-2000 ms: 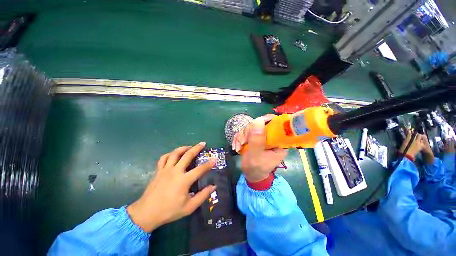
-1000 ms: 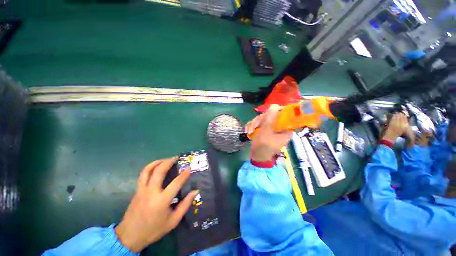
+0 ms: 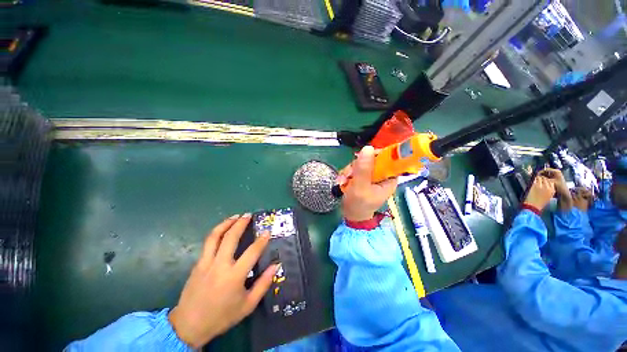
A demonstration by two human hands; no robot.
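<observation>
My right hand (image 3: pixel 366 189) is shut on the orange electric screwdriver (image 3: pixel 395 159), which lies tilted with its dark front end at the right rim of the round speckled screw dish (image 3: pixel 316 185). The bit is too small to make out. An open phone body (image 3: pixel 285 265) with a silvery board at its far end lies on a flat black fixture (image 3: pixel 309 320). My left hand (image 3: pixel 221 278) rests at the left edge of the phone, fingers spread, fingertips over the board end and the middle. Whether it grips the phone cannot be told.
A red pouch (image 3: pixel 394 130) hangs by the metal post (image 3: pixel 474 51). A white tray (image 3: pixel 464 247) with a dark phone and a slim white pen (image 3: pixel 421 230) lie right. Another phone (image 3: pixel 369 86) lies beyond the pale rails (image 3: pixel 192 130). Blister trays (image 3: pixel 17 206) stand left. Another person's hands (image 3: pixel 546 192) work far right.
The screwdriver's front end has moved from beside the phone's board end to the dish, which is now uncovered. My left hand has stayed at the phone. The view has shifted slightly.
</observation>
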